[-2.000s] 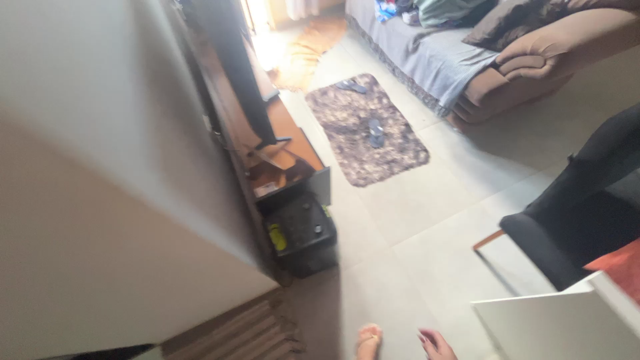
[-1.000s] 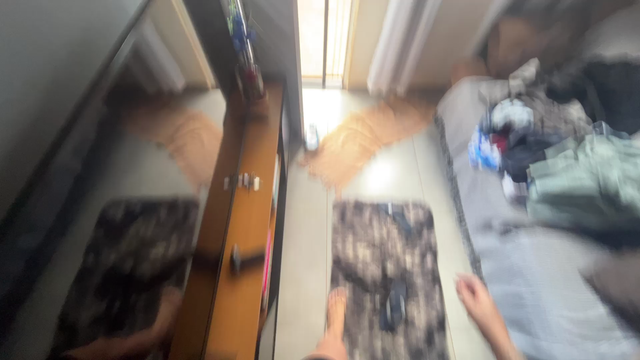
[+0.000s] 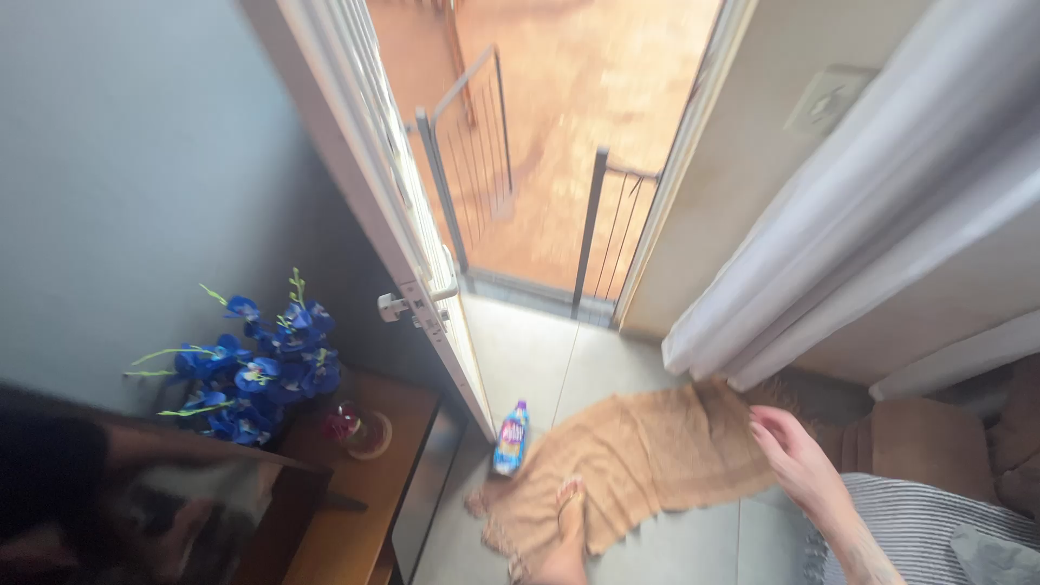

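Note:
My right hand hangs at the right over the end of a tan fringed cloth on the floor; its fingers are slightly bent and apart, with nothing in them. My left hand is outside the view. One bare foot is on the cloth. A blue plastic bottle with a purple cap is at the cloth's left edge, beside the foot of the white door, which stands ajar.
Beyond the doorway a grey metal safety gate is swung outward. To the left, blue artificial orchids and a glass ornament stand on a wooden TV cabinet. White curtains and a covered sofa are at the right.
The view has moved forward from the dark patterned rug to the doorway. The tan cloth and bottle are now close, and my foot is on the cloth.

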